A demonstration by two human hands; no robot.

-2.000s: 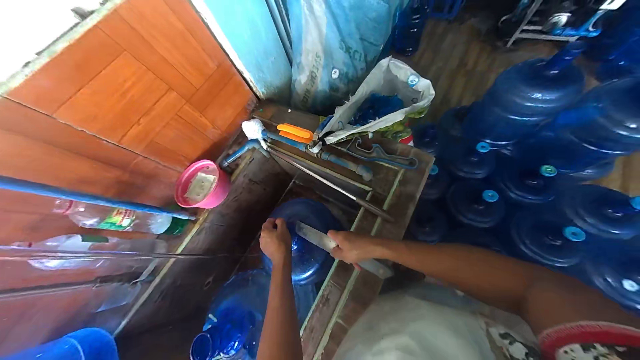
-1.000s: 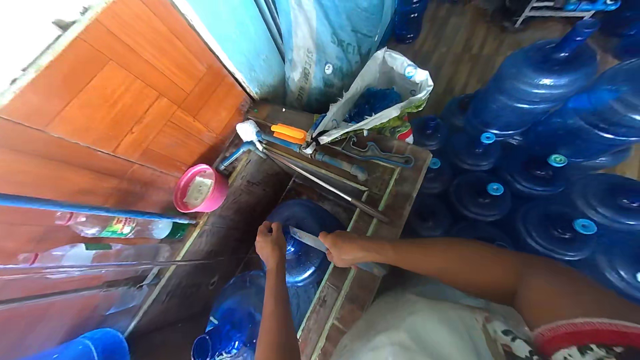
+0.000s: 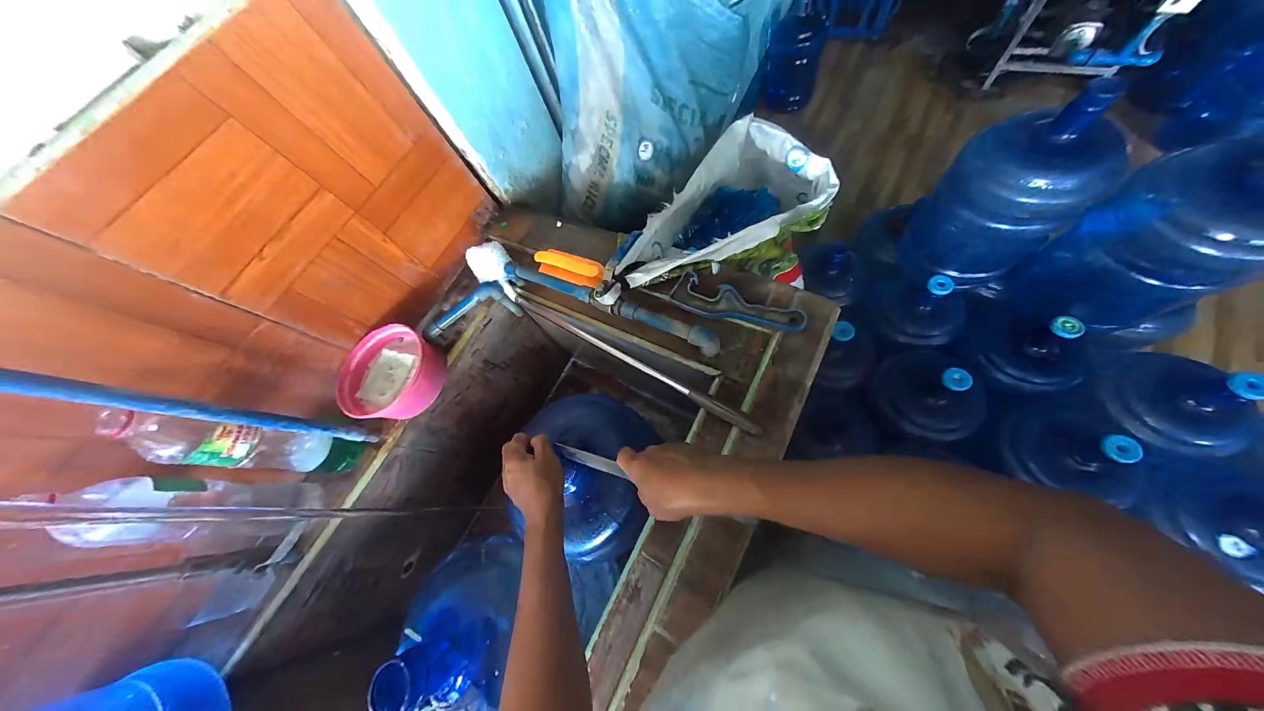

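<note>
My right hand point(image 3: 664, 481) grips a flat light-coloured strip point(image 3: 591, 460), perhaps a blade; its far end reaches my left hand point(image 3: 533, 474). The fingers of my left hand are bent together at that end, and whether they pinch it is hard to tell. Both hands are over the rounded end of a blue plastic water jug point(image 3: 592, 509) inside a tiled basin. Another translucent blue jug point(image 3: 459, 602) lies beside it, its open neck toward the bottom of the view.
On the tiled ledge point(image 3: 790, 346) lie a metal rod point(image 3: 632, 363), a blue pipe point(image 3: 662, 321), an orange-handled item point(image 3: 569, 268) and an open sack point(image 3: 741, 212). A pink pot point(image 3: 392, 372) stands left. Several capped blue jugs point(image 3: 928, 395) crowd the floor at right.
The strip in my right hand showed a broad flat face two seconds ago and appears narrower now. Both hands stay over the same jug.
</note>
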